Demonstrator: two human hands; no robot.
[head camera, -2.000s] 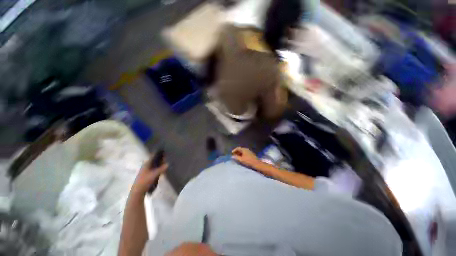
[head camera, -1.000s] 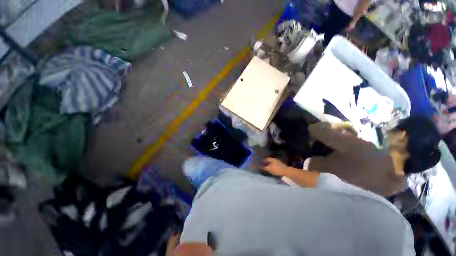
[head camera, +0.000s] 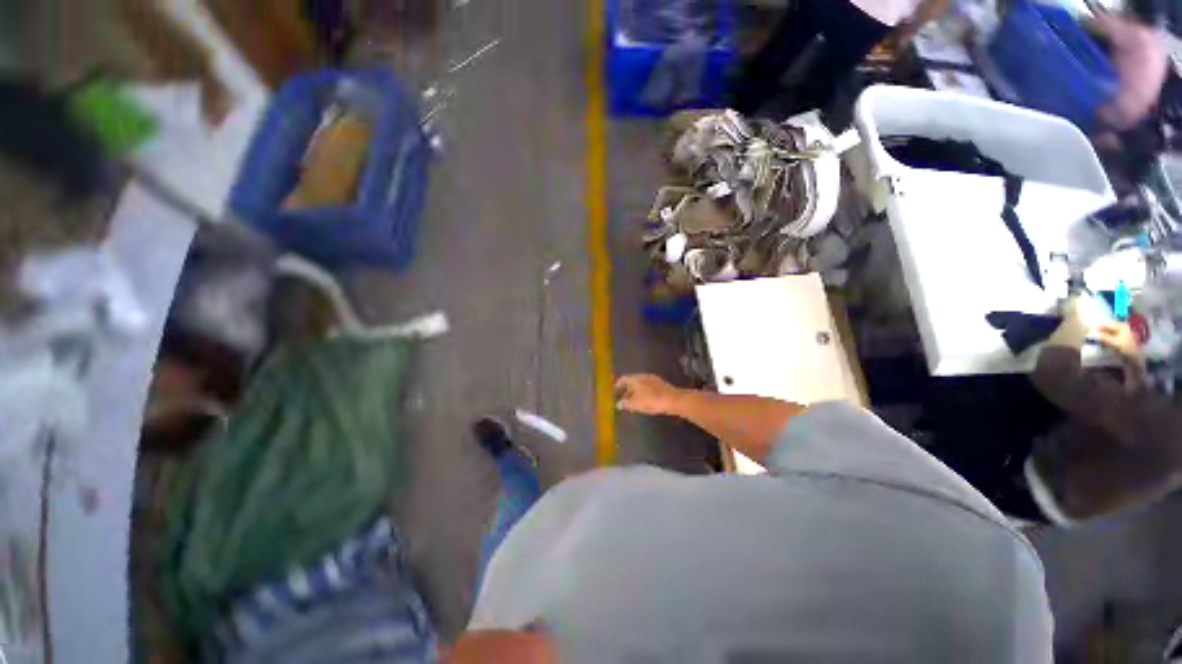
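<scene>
My right hand (head camera: 644, 393) hangs over the grey floor beside the yellow line, its fingers loosely curled, with nothing visible in it. My left hand is not in view; only an unclear skin-coloured patch shows at the bottom edge. Nearest in front of my right arm is a cream flat-topped stool or box (head camera: 767, 332), partly behind the arm. A heap of tan-brown cut pieces (head camera: 745, 195) lies just beyond it.
A yellow line (head camera: 598, 234) runs along the floor. On the left are a blue crate (head camera: 405, 195), green cloth bundle (head camera: 305, 467) and pale table (head camera: 97, 493). On the right, a seated person in brown (head camera: 1108, 435) is beside a white table with a raised rim (head camera: 933, 279).
The view has swung and cleared from blur. My left hand, seen earlier with a dark object, is out of the picture. The stool, brown heap and green bundle now lie closer alongside me.
</scene>
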